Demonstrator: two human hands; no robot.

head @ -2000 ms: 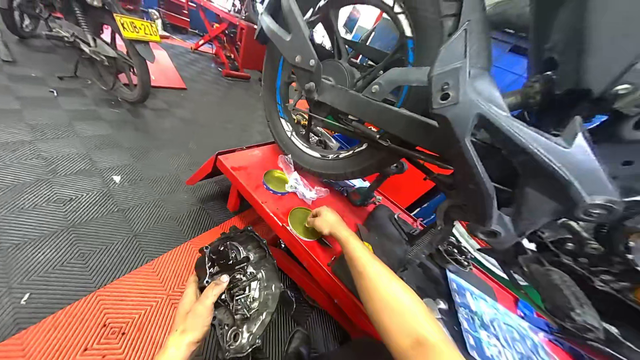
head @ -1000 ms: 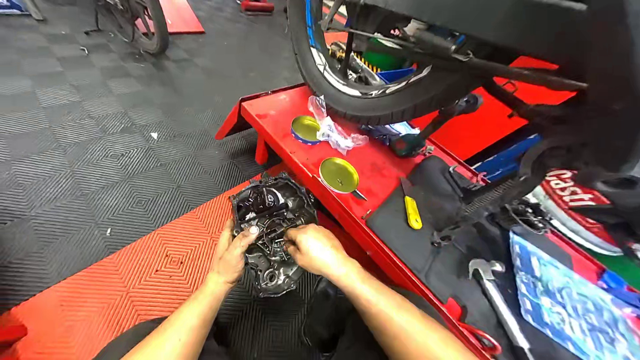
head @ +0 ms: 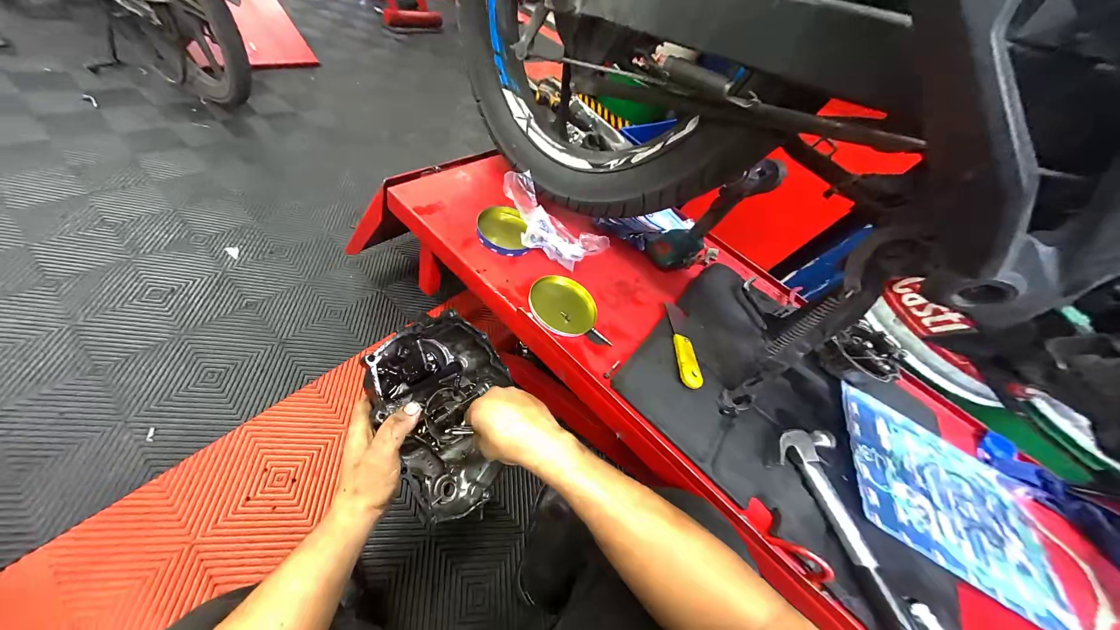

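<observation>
An oily metal engine case half (head: 446,472) hangs over the floor between my hands, its inner side with gears and small parts facing up. My left hand (head: 376,451) grips its left edge, thumb resting on the inside. The fingers of my right hand (head: 512,424) are curled at the case's right middle; whether they pinch a small part is hidden. Beyond them, on the red lift platform (head: 455,206), lie a round lid (head: 563,306) with small bits in it, a second round lid (head: 502,229) and a crumpled clear plastic bag (head: 556,236).
A yellow-handled knife (head: 687,359), a hammer (head: 831,499) and a blue-and-white printed sheet (head: 945,499) lie on the platform's dark mat at right. Above the platform is a motorcycle's rear wheel (head: 595,179). Another motorcycle wheel (head: 219,61) stands at the upper left.
My right hand was at the nearer round lid two seconds ago; it has come back to the engine case and stays there. My left hand has kept hold of the case. The view has shifted.
</observation>
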